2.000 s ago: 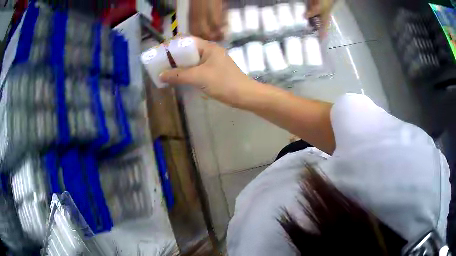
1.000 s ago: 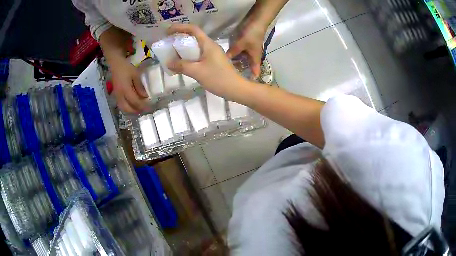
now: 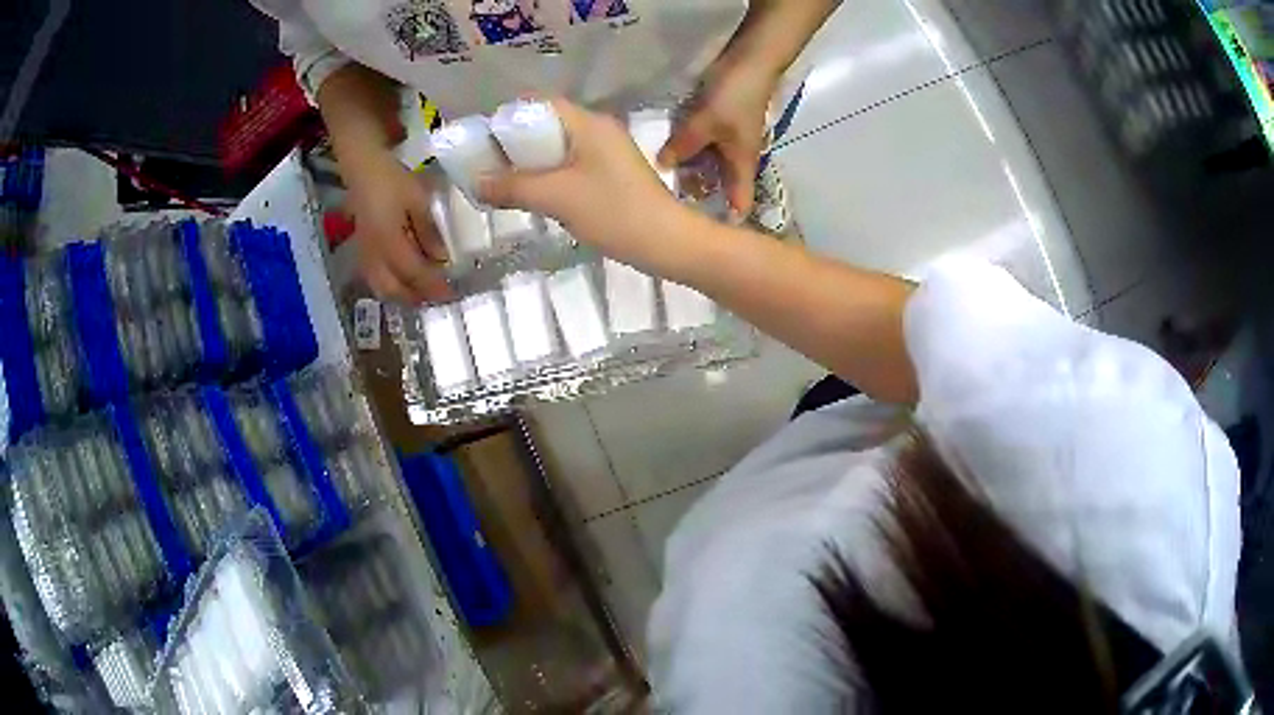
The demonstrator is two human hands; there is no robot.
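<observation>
My right hand (image 3: 580,175) reaches in from the right and grips two white product units (image 3: 532,134), held side by side with their rounded ends facing me. My thumb is on the lower side and my fingers are partly hidden behind the units. Beneath them is a clear blister tray (image 3: 524,387) with rows of white units. Another person's two hands hold this tray at its sides. My forearm and hand cover part of its rows. My left hand is out of the picture.
Clear trays (image 3: 161,321) with blue dividers (image 3: 101,328) are stacked on the left. A tilted clear tray (image 3: 245,636) of white units is at lower left. A blue tray (image 3: 458,538) stands beside the table edge. My hair and white sleeve (image 3: 1069,405) fill the lower right.
My view has turned since two seconds ago, and the other person's tray now shows below my hand. In the last second, the surroundings shifted slightly right. My right hand keeps hold of the two units.
</observation>
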